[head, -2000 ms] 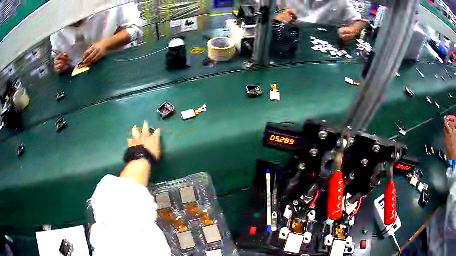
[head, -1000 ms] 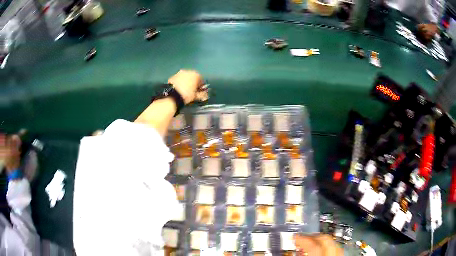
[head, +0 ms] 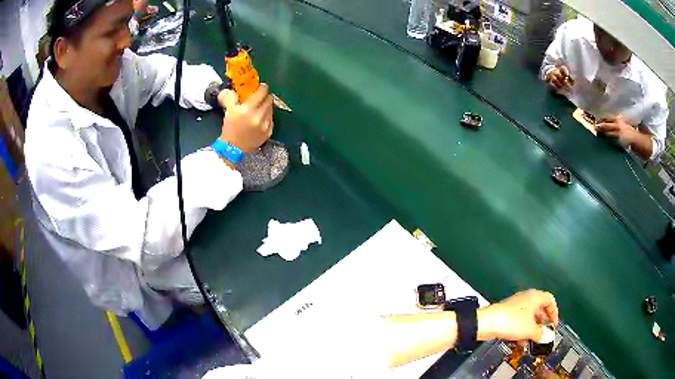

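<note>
My left hand, with a black wristband, is at the lower right over the far edge of the clear blister tray. Its fingers are closed on a small dark watch housing with a pale piece at its top. Display modules with orange-brown flex tails show in the tray pockets beside it. The tray is cut off by the bottom edge. A white paper sheet lies left of the tray. Another watch housing lies on it, just beyond my wrist. My right hand is out of the picture.
A person at the left holds an orange tool near a round grey base. A crumpled white cloth lies on the green bench. Another person works across the bench. Several small housings lie along the bench. A black cable hangs at the left.
The view has swung left, so the fixture is out of the picture. My left hand has come from the green mat to the tray's far edge. My right hand has left the view.
</note>
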